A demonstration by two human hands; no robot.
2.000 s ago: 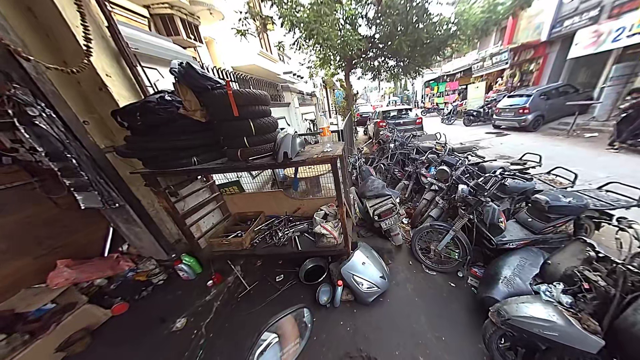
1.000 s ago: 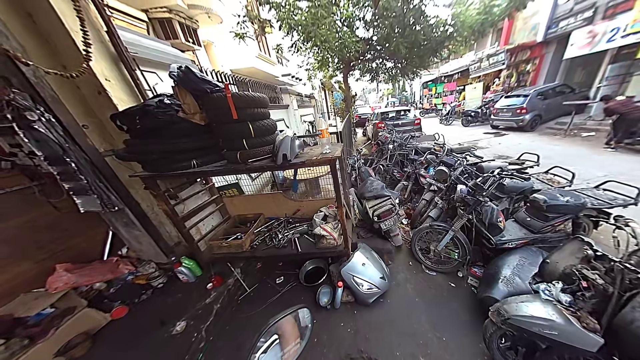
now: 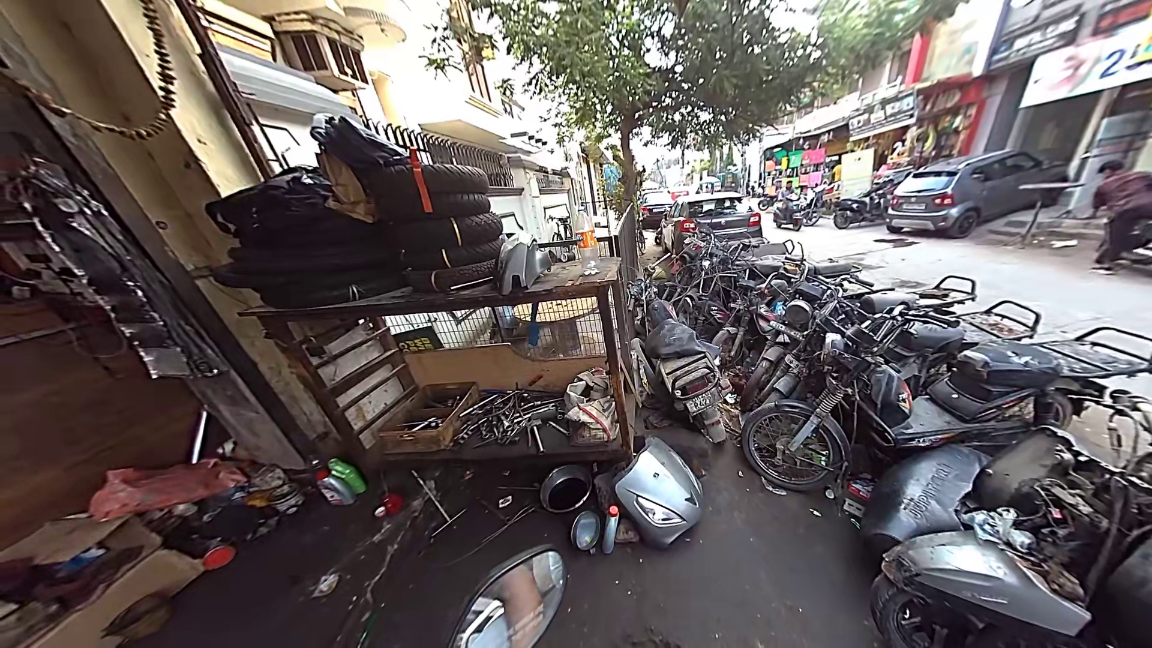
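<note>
Neither my left hand nor my right hand is in the head view. A rear-view mirror [image 3: 513,603] at the bottom edge reflects what looks like part of an arm. Beyond it, a silver scooter front panel with a headlight [image 3: 661,493] lies on the dark ground beside a bottle with a red cap [image 3: 610,529], a small round dish [image 3: 585,531] and a dark round pan [image 3: 566,489]. Metal hand tools [image 3: 508,418] are heaped on the lower shelf of a wooden stand, between a wooden tray [image 3: 430,436] and a cloth sack [image 3: 591,407].
Stacked tyres [image 3: 450,220] top the wooden stand [image 3: 450,301]. Parked motorcycles [image 3: 810,423] crowd the right side, with a silver scooter [image 3: 990,585] nearest. A cardboard box [image 3: 135,585] and a green bottle [image 3: 346,475] are at left. A person [image 3: 1125,211] bends across the street.
The person at the far right, across the street, comes further into view and bends over. The mirror, the stand and the panel on the ground stay where they were.
</note>
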